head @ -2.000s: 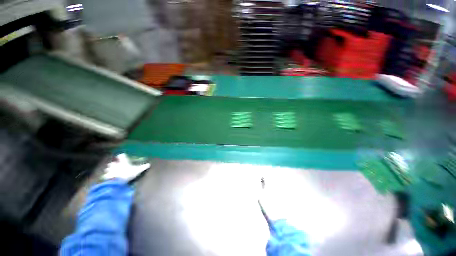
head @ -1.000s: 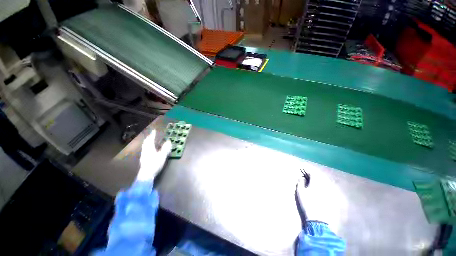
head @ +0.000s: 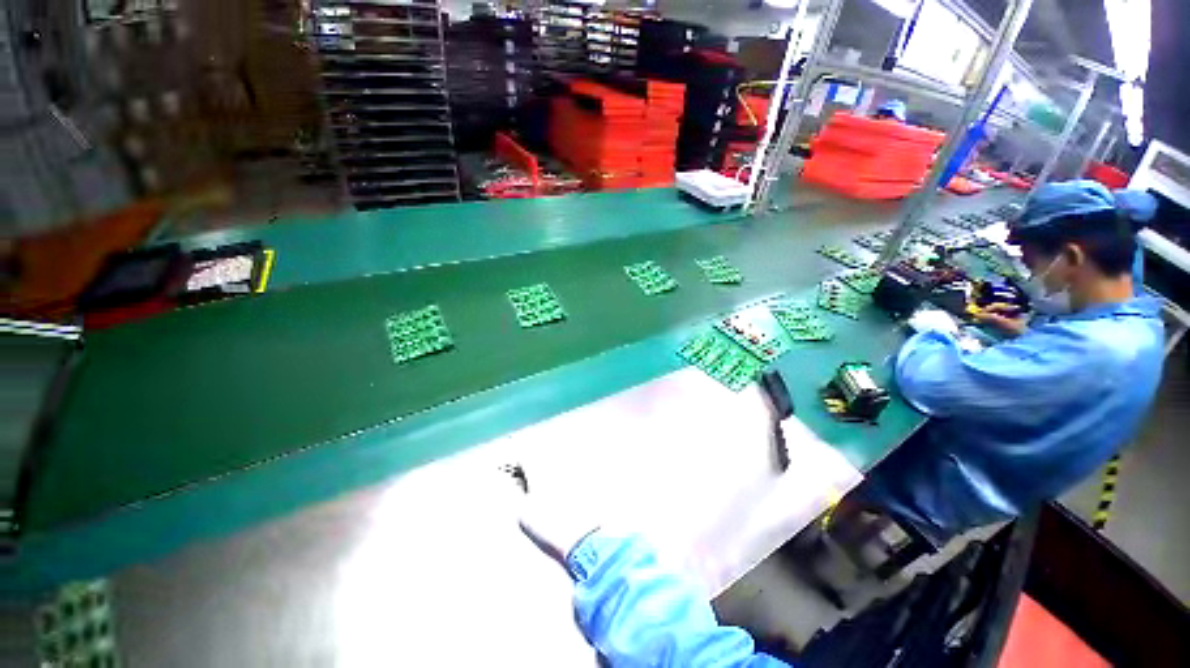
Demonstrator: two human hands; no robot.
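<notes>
My right hand (head: 546,506) reaches over the shiny metal sheet (head: 457,561), almost lost in the glare, with its light blue sleeve (head: 646,607) behind it. A small dark thing (head: 517,475) shows at its fingertips; whether the hand holds it is unclear. A green circuit board panel (head: 81,629) lies at the lower left, blurred and cut by the edge. My left hand is out of the picture. Green panels (head: 418,334) lie spaced along the dark green conveyor belt (head: 261,372).
A black brush-like tool (head: 779,420) lies at the sheet's right end. More panels (head: 715,359) and a black-yellow device (head: 856,392) lie beyond. A coworker (head: 1044,379) in blue is at the right. A black bin with orange-red interior (head: 1057,633) stands lower right.
The view has swung right, bringing the coworker in. My left hand, earlier at the panel on the left end of the sheet, has left the picture. My right hand remains over the sheet.
</notes>
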